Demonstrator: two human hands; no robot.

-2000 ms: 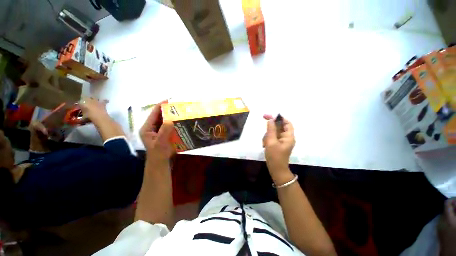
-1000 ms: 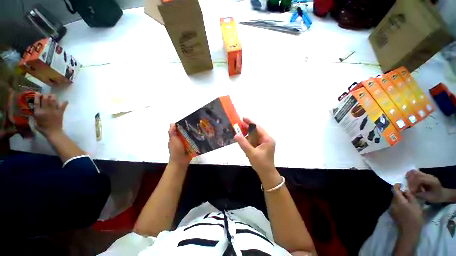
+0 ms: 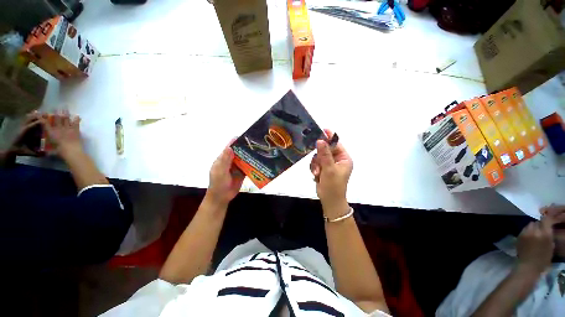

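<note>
A retail box [image 3: 277,141] with a dark picture side showing an orange coil is held tilted above the front of the white table. My left hand [image 3: 224,176] grips its lower left corner, where an orange strip shows. My right hand [image 3: 332,166] is at the box's right corner, fingers curled. A small dark tip of the utility knife [image 3: 334,140] sticks out above my right fingers; the rest of it is hidden in the hand. Whether my right fingers also press on the box is hard to tell.
Upright retail boxes [image 3: 489,139] stand in a row at right. A brown carton [image 3: 246,37] and a single orange box [image 3: 302,42] stand at top centre. Another brown carton [image 3: 521,46] is at top right. A second knife [image 3: 119,137] lies left. People's hands are at both sides.
The box has turned so its dark side faces up more squarely, with a corner pointing away from me. The camera view has shifted. The neighbour's hand at right has moved.
</note>
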